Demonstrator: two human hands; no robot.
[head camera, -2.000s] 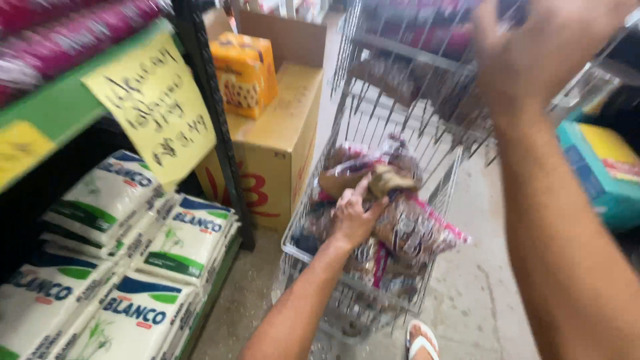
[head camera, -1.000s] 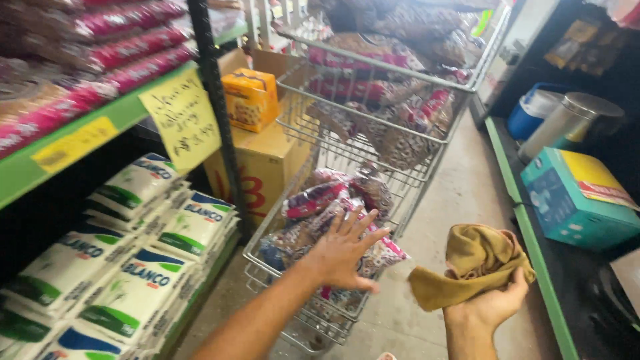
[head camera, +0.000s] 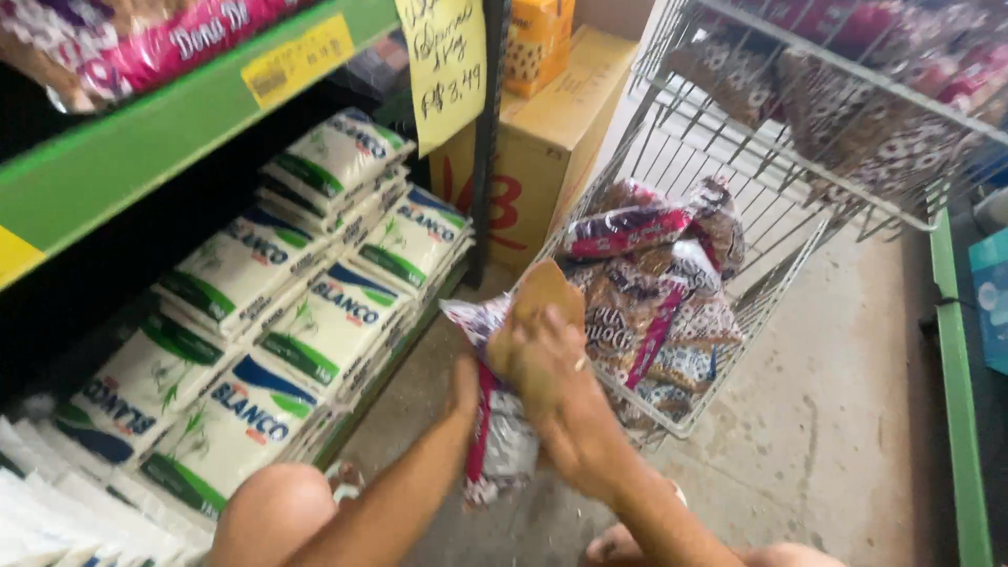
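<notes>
A plastic bag with a pink stripe (head camera: 504, 441) is between my two hands, in front of the cart's lower basket. My left hand (head camera: 466, 386) is against its left side, its fingers mostly hidden behind the bag. My right hand (head camera: 551, 370) holds a mustard-brown cloth (head camera: 549, 291) pressed on the bag's upper part; the hand is blurred and wears a ring. Right beside them, several bags with brown contents and pink bands (head camera: 630, 307) lie heaped in the lower wire basket (head camera: 677, 429) of a shopping cart.
The cart's upper basket (head camera: 835, 59) holds more such bags. White packs (head camera: 346, 307) are stacked on the low shelf at left, under a green shelf edge (head camera: 197, 102). Behind stands a cardboard box (head camera: 535, 157) with an orange package (head camera: 539, 47). Another green shelf edge (head camera: 957, 378) runs along the right.
The right hand with the cloth has moved left onto a bag, now outside the basket. My left hand has left the heap in the basket and is at the bag's left side.
</notes>
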